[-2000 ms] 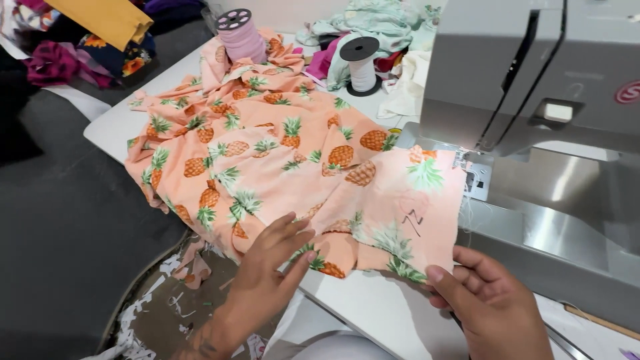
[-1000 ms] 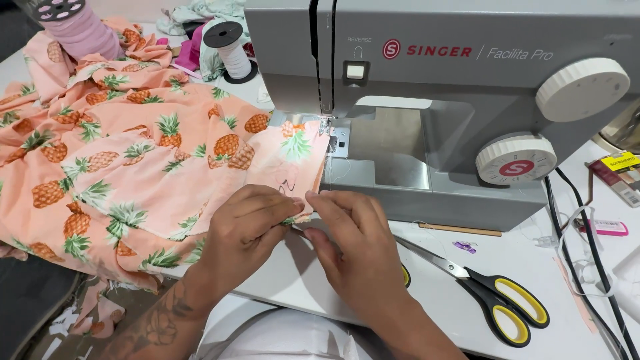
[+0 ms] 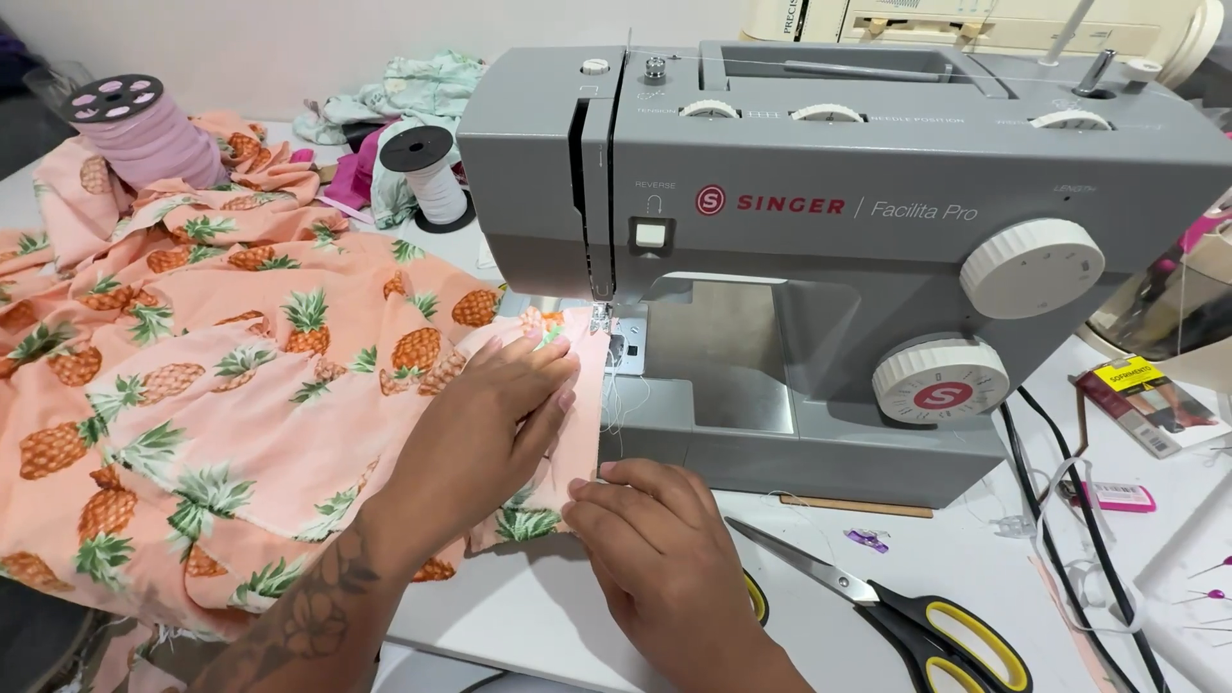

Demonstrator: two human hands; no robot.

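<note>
Peach pineapple-print fabric spreads over the left of the table, and its edge runs under the presser foot of a grey Singer sewing machine. My left hand lies on the fabric just in front of the foot, fingers extended and close together, pressing rather than gripping. My right hand holds the near corner of the fabric at its right edge, fingers curled; the thumb is mostly hidden. Loose threads hang beside the fabric edge. Black-and-yellow scissors lie right of my right hand.
A lilac spool and a white spool stand behind the fabric. Black cables, a pink-edged small item and a printed packet lie at right. A second handle with a yellow ring shows beside my right wrist. Pins stick up far right.
A second ago both hands were together at the fabric's near edge. My left hand has since moved forward onto the fabric by the foot; my right stays at the near corner. The view has shifted right since the first frame.
</note>
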